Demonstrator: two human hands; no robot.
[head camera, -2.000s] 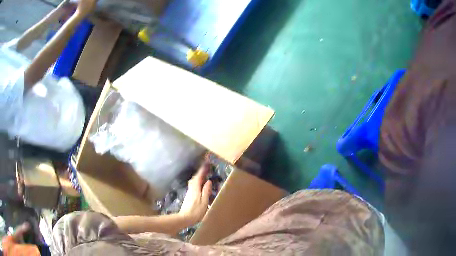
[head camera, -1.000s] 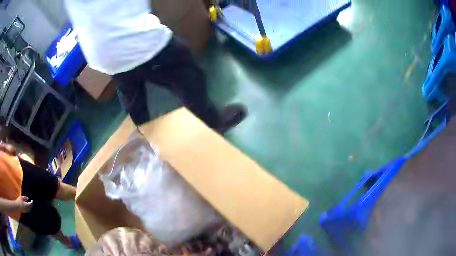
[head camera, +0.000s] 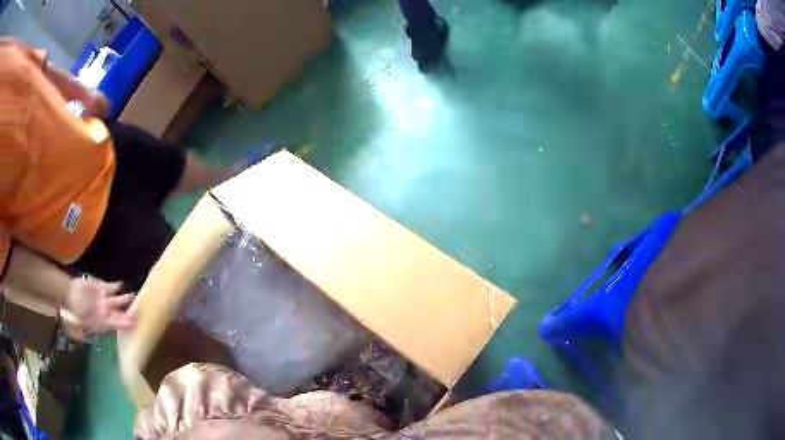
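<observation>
A large open cardboard carton (head camera: 379, 271) stands on the floor right in front of my knees, its long flap folded outward. A cloudy clear plastic liner (head camera: 267, 309) lies inside it. Small dark parts with shiny clear film (head camera: 374, 374) show in the carton's near right corner, partly hidden by my legs. Neither of my hands is in the picture. The hand at the carton's left side belongs to another person (head camera: 99, 305).
A person in an orange shirt (head camera: 56, 163) stands close at left. A large brown carton (head camera: 250, 43) and a blue bin (head camera: 129, 60) are behind. Blue plastic stools (head camera: 615, 275) are at right. A dark shoe (head camera: 428, 43) shows at the top on the green floor.
My hand, in the carton two seconds ago, is gone from view. The white-shirted person has moved off; the orange-shirted person has come up to the carton. The blue platform has left the view.
</observation>
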